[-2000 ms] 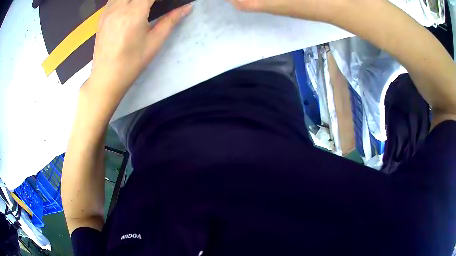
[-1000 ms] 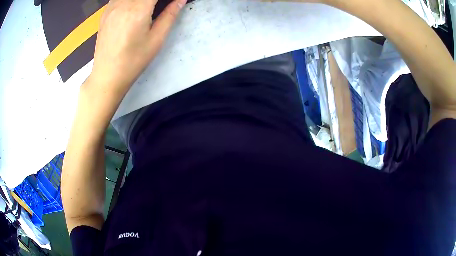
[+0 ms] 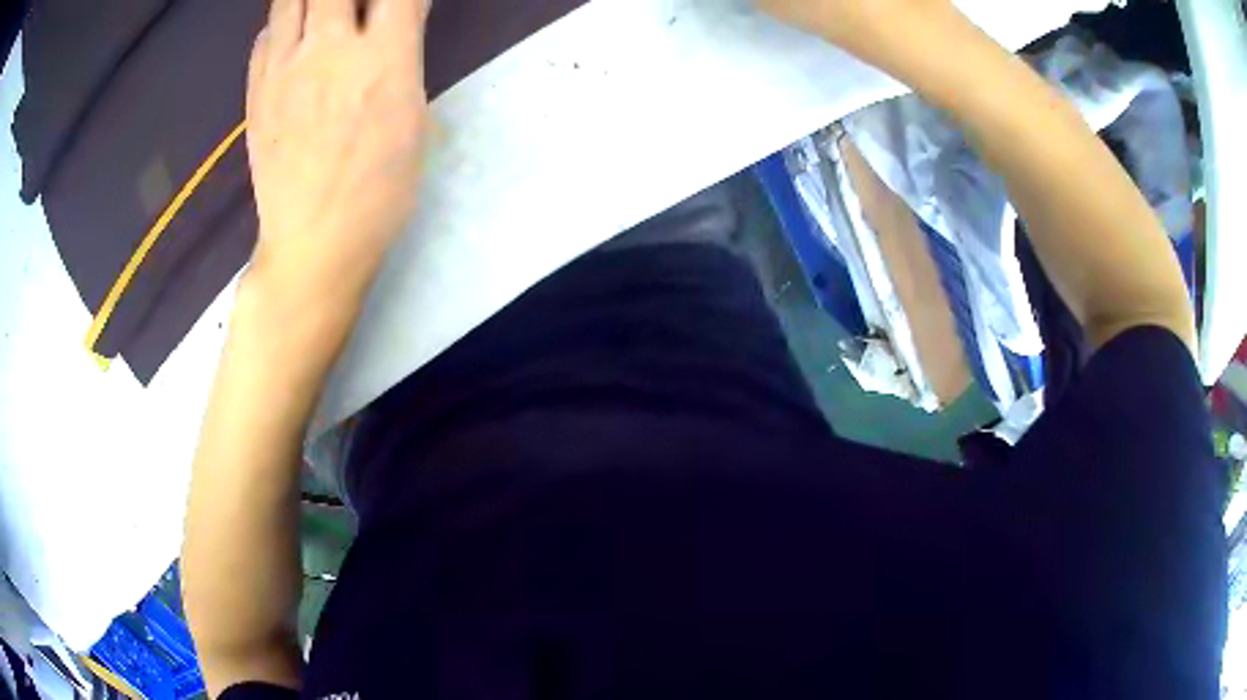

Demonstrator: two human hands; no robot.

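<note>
The dark brown-plum fabric panel (image 3: 153, 175) lies on the white table cover (image 3: 547, 151) at the upper left. The yellow-orange template strip (image 3: 167, 219) shows only as a thin curved line between layers of the cloth, with its end poking out at the lower left. My left hand (image 3: 339, 130) lies flat, palm down, on the panel over the strip's line. Its fingertips reach the top edge of the picture. My right forearm crosses the upper right; my right hand is cut off by the top edge, with only the wrist area (image 3: 821, 11) showing.
Blue plastic crates (image 3: 148, 650) stand below the table at the lower left. Below the table on the right are white plastic bags (image 3: 944, 178), a brown board-like piece (image 3: 903, 260) and blue material. The green floor (image 3: 875, 417) shows between them and my body.
The wide yellow strip is now mostly covered by cloth, leaving a thin line. More of the panel shows, lower in the picture. The whole view has shifted and tilted.
</note>
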